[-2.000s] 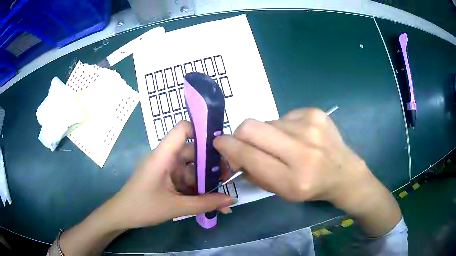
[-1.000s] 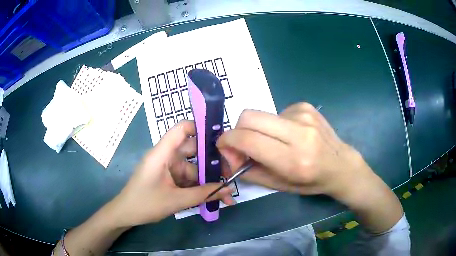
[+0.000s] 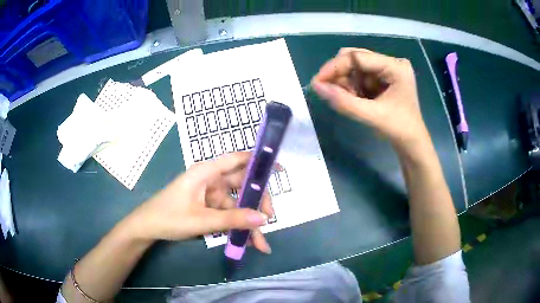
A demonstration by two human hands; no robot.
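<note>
My left hand (image 3: pixel 195 201) holds a purple-pink and black pen-shaped device (image 3: pixel 260 168) over the lower part of a large white sheet. The device's black face with two pink buttons is up, and its dark tapered tip points toward me. The white sheet (image 3: pixel 231 62) bears rows of black-outlined rectangles; my left hand and the device hide some of them. My right hand (image 3: pixel 379 94) is raised away from the device, right of the sheet's top, thumb and fingertips close together. The thin tool does not show clearly, so I cannot tell if the fingers hold anything.
A crumpled white tissue (image 3: pixel 83 133) lies on a cream sheet with tiny marks (image 3: pixel 133 136) at left. A narrow white strip (image 3: pixel 172 66) lies above them. A blue bin (image 3: pixel 100 29) stands at upper left. Another purple-pink and black device (image 3: pixel 457 97) lies at right.
My right hand has moved up and right, away from the device. The thin silver tool no longer shows clearly. The device in my left hand now leans right at its top and its dark tip shows.
</note>
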